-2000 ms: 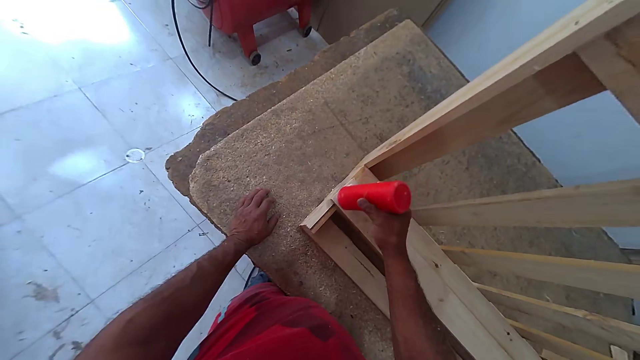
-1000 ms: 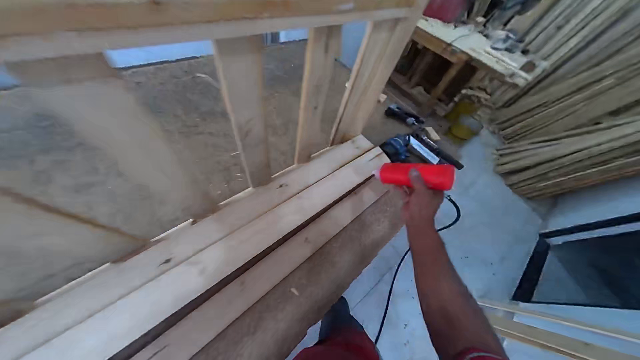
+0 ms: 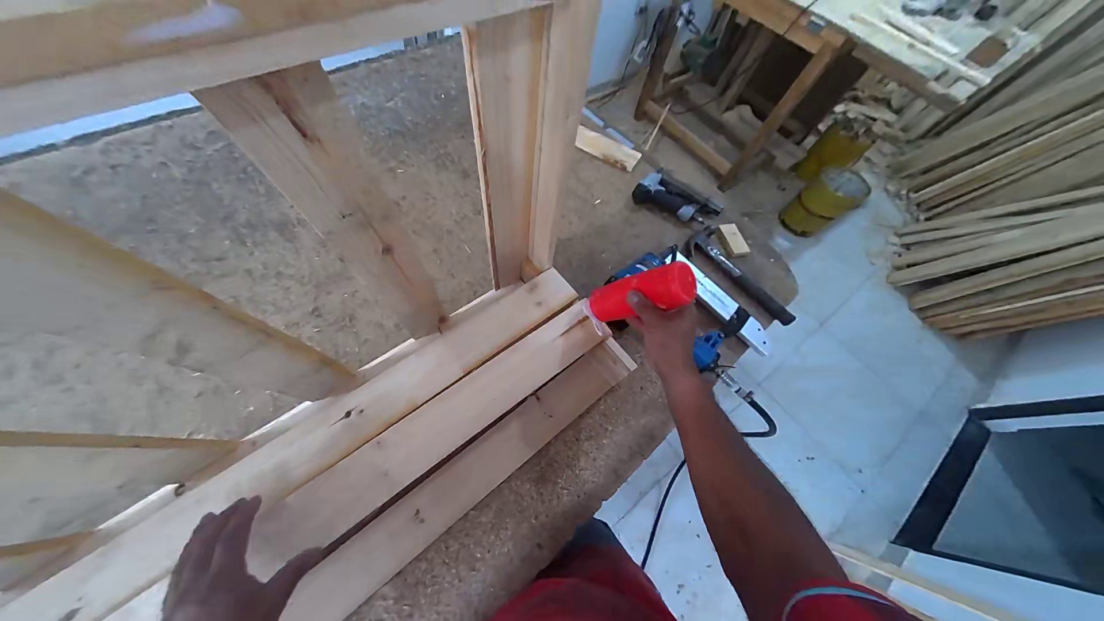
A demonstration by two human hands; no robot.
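My right hand (image 3: 664, 336) grips a red plastic squeeze bottle (image 3: 642, 291), tilted with its nozzle down at the far end of the middle wooden board (image 3: 448, 405). White stuff, probably glue, shows at the nozzle. My left hand (image 3: 228, 565) is over the near end of the boards with its fingers spread; whether it touches them I cannot tell. Another board (image 3: 500, 470) lies along the near side, with a dark gap beside it. Upright slats (image 3: 328, 190) of a wooden frame rise behind the boards.
Beyond the boards' end lie a pneumatic nailer (image 3: 673, 197), a claw hammer (image 3: 746, 280), a blue air tool (image 3: 709, 352) with a hose and a small wood block (image 3: 733, 240). Yellow buckets (image 3: 824, 203) stand near a workbench (image 3: 811, 34). Stacked lumber (image 3: 1018, 250) is at right.
The view has swung widely to the frame's other end. My right hand still holds the red bottle, its nozzle now at the board's end. My left hand, unseen one second ago, is back in view.
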